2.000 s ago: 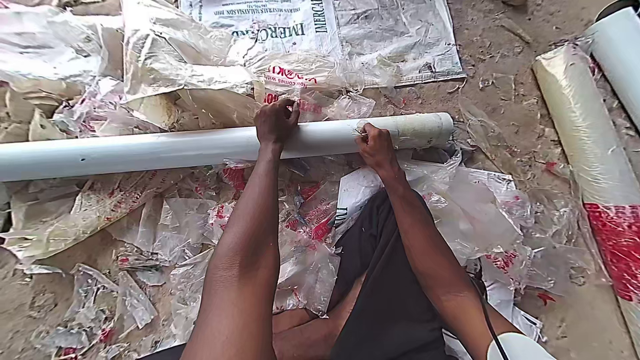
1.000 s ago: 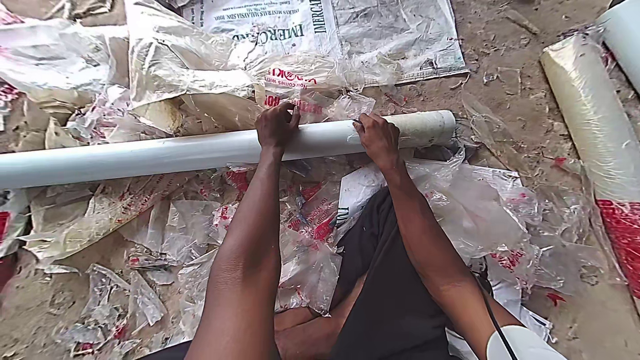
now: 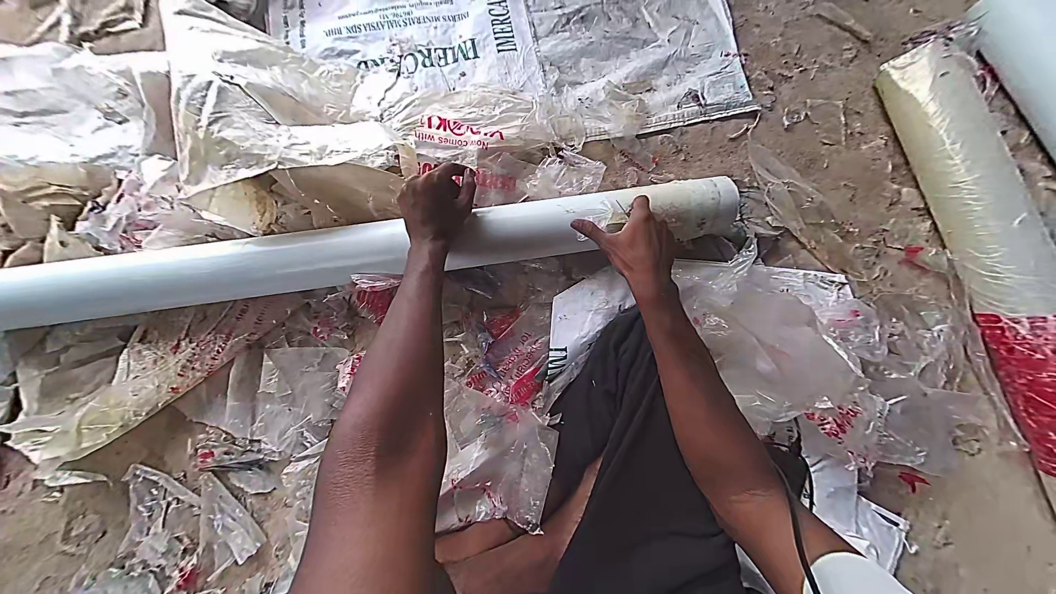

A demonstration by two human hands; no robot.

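Observation:
A long white pipe or roll [image 3: 330, 262] lies across the view, from the left edge to its blunt, yellowish end right of centre. My left hand [image 3: 436, 202] rests on the pipe near its middle, fingers curled over the far side; what lies under the fingers is hidden. Nearer the pipe's right end is my right hand [image 3: 637, 243], thumb and forefinger spread, beside a small scrap of clear film [image 3: 612, 213] on the surface. Whether that hand pinches the film cannot be told.
Crumpled clear plastic film with red print [image 3: 503, 462] covers the ground around my legs. Printed woven sacks [image 3: 643, 58] lie beyond the pipe. At the right, a film-wrapped roll with a red band [image 3: 961, 157] lies beside another pale roll [image 3: 1023, 66].
My right hand's thumb and forefinger have spread apart, with a scrap of film now showing by them. My left hand has stayed at about the same place on the pipe.

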